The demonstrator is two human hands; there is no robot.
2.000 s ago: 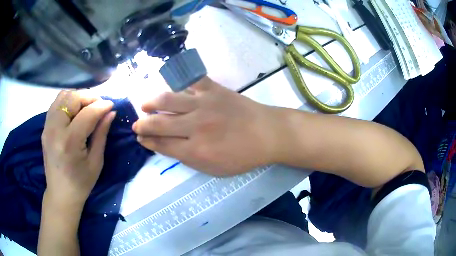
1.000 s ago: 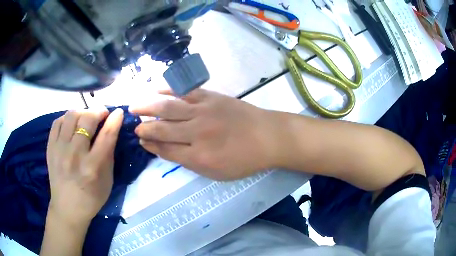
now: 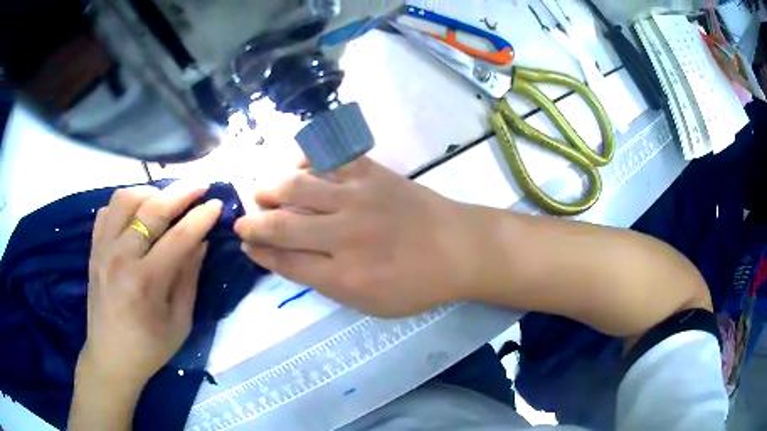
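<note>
A navy fabric piece [image 3: 50, 278] lies bunched on the white machine bed at the left. My left hand [image 3: 151, 269], with a gold ring, pinches the fabric's upper edge between thumb and fingers. My right hand [image 3: 353, 236] has its fingertips at the same edge, just right of the left hand, gripping the cloth. The sewing machine head [image 3: 109, 84] fills the top left. Its grey ribbed knob [image 3: 335, 137] juts out just above my right hand. Bright lamp glare hides the needle area.
Green-gold shears [image 3: 555, 139] and blue and orange thread snips [image 3: 462, 35] lie right of the machine. A printed ruler strip [image 3: 336, 347] runs along the near edge. A paper stack [image 3: 690, 84] is at top right. Dark cloth hangs by the lap.
Both hands have moved slightly right and down. The left fingers now hold a small fold of the fabric edge. The machine and shears have also shifted slightly in view.
</note>
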